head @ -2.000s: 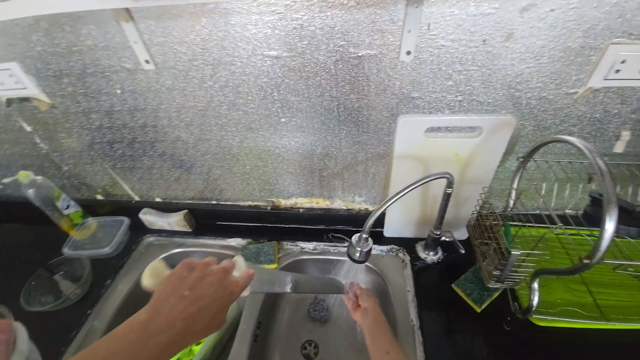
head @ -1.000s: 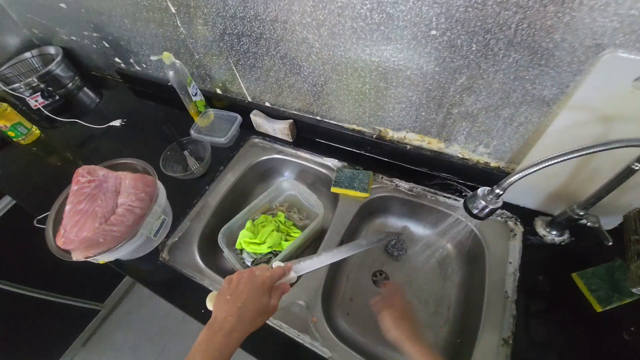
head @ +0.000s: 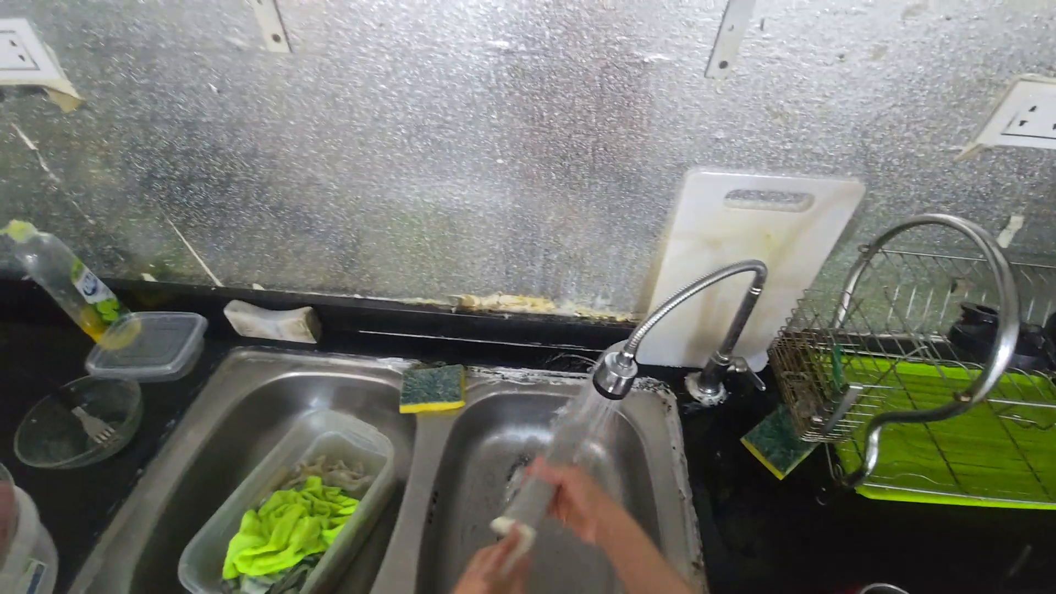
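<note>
Over the right sink basin [head: 462,495], my left hand [head: 495,565] grips the pale handle of a large knife [head: 536,495]. The blade points away from me, up into the spray from the flexible metal faucet [head: 617,371]. My right hand [head: 577,499] has its fingers against the blade's right side. Water runs over the blade and blurs it. A dark scouring pad lies partly hidden behind the blade. On the divider between the basins rests a green and yellow sponge [head: 433,388].
In the left basin stands a plastic tub [head: 202,540] with a neon-green cloth [head: 289,528]. Left are a glass bowl [head: 49,429] with a fork, a lidded container [head: 148,346] and a soap bottle [head: 82,289]. A cutting board [head: 734,247], dish rack [head: 932,437] and second sponge [head: 775,441] are right.
The knife has swung from lying crosswise to pointing away from me under the spray. My right hand has come onto the blade. The view has turned to the right and up.
</note>
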